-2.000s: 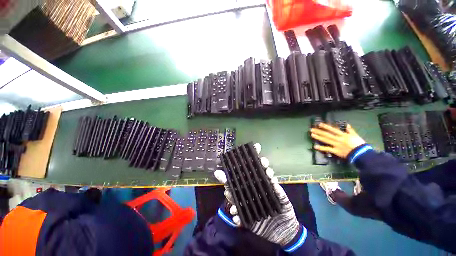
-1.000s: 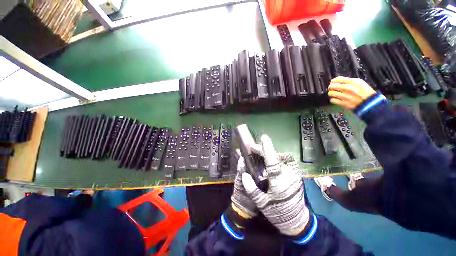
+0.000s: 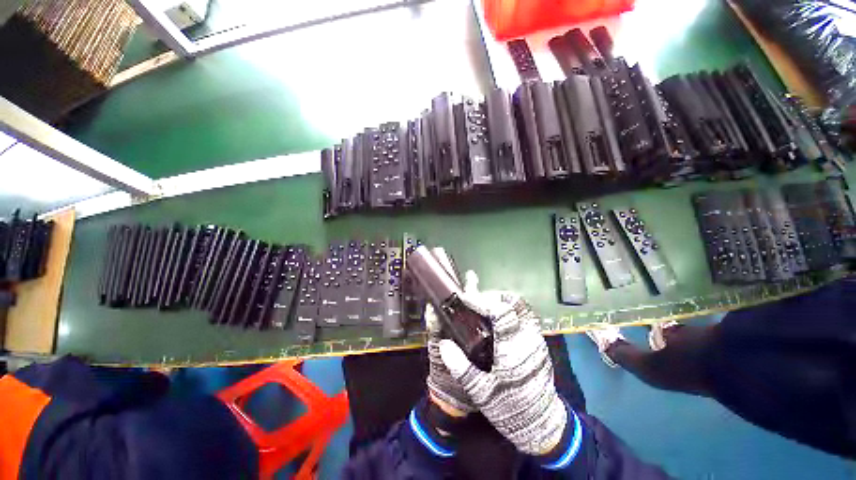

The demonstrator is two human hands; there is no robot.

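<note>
My left hand (image 3: 445,373) and my right hand (image 3: 526,375), both in grey-white striped gloves, are pressed together around a handful of black remote controls (image 3: 449,305) above the bench's front edge. The top remote shows its plain back, with a recess at the lower end; those below are mostly hidden. Just left, the face-up row (image 3: 352,286) runs into the left-hand row (image 3: 178,267) of leaning remotes. Three separate remotes (image 3: 604,246) lie face up to the right.
The main pile of remotes (image 3: 502,136) spans the bench (image 3: 450,230) behind. A red item (image 3: 554,14) lies at the far side. More remotes (image 3: 765,234) lie right. A neighbour's dark sleeve (image 3: 779,356) is at right, another person at lower left. A red stool (image 3: 291,412) stands below.
Earlier the remotes lay fanned in my hands, edges up; now they are stacked between both gloves. The neighbour's bare hand left the view, and three spread remotes now show where it was.
</note>
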